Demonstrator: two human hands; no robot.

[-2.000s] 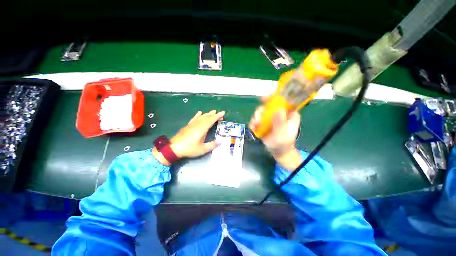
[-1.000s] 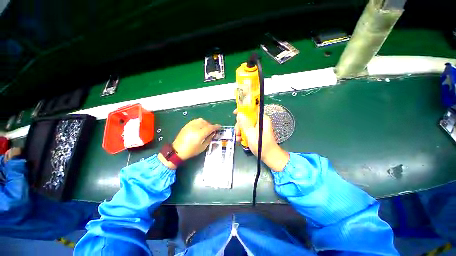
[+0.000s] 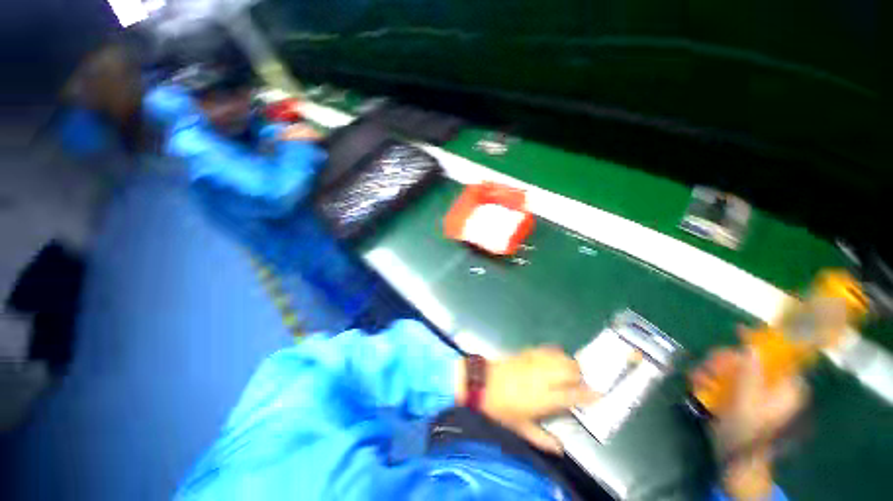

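Observation:
The phone assembly [image 3: 619,377], a pale flat rectangle, lies on the dark green bench top. My left hand [image 3: 537,389], with a dark red band at the wrist, is at its left edge; blur hides whether the fingers grip it. My right hand [image 3: 754,399] is closed around the yellow-orange electric screwdriver [image 3: 783,347], right of the phone and apart from it. The screwdriver is tilted, its rear end up to the right. Its tip is not clear.
A red parts bin [image 3: 489,217] with white pieces stands beyond the left hand. A black tray [image 3: 338,217] of shiny parts lies farther left. Another phone assembly [image 3: 716,216] is on the green belt [image 3: 607,191] behind the white rail [image 3: 636,251]. People in blue smocks [image 3: 220,157] are at upper left.
The view has swung far to the left and blurred. My left hand has moved to the phone's near left side. The screwdriver has gone from upright beside the phone to tilted, away to the right.

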